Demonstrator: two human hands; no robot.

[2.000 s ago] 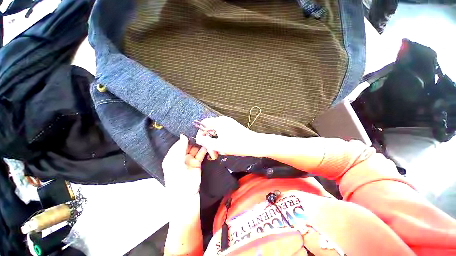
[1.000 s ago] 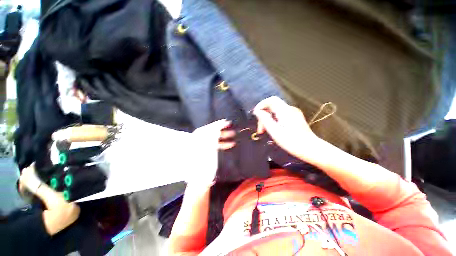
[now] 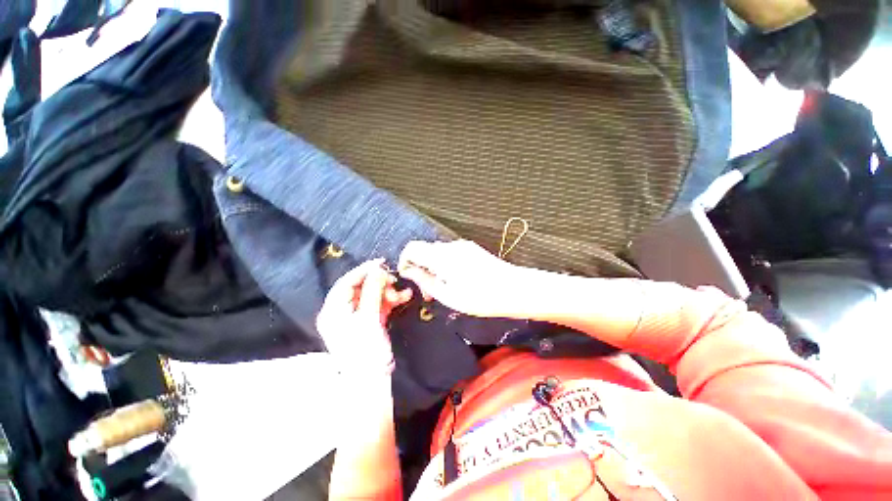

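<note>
The denim jacket's blue-grey facing (image 3: 318,189) runs diagonally down to my hands, beside the olive-brown lining (image 3: 509,127). Brass-coloured buttons (image 3: 235,184) show along the denim, one just below my fingers. My left hand (image 3: 357,311) pinches the denim front edge. My right hand (image 3: 440,274) is beside it, fingers closed at the same spot on the edge. The fingertips nearly touch. A needle cannot be made out. A loop of golden-tan thread (image 3: 514,235) lies on the lining above my right wrist.
Dark garments (image 3: 127,245) are heaped at left. A tan thread cone (image 3: 122,425) and a dark spool with a green end (image 3: 103,479) lie at lower left on the white table (image 3: 254,416). Dark cloth or bags (image 3: 797,196) are at right.
The view swung left and back. My hands, apart around a button one second ago, are now close together on the edge above it. The other person's arm has left view.
</note>
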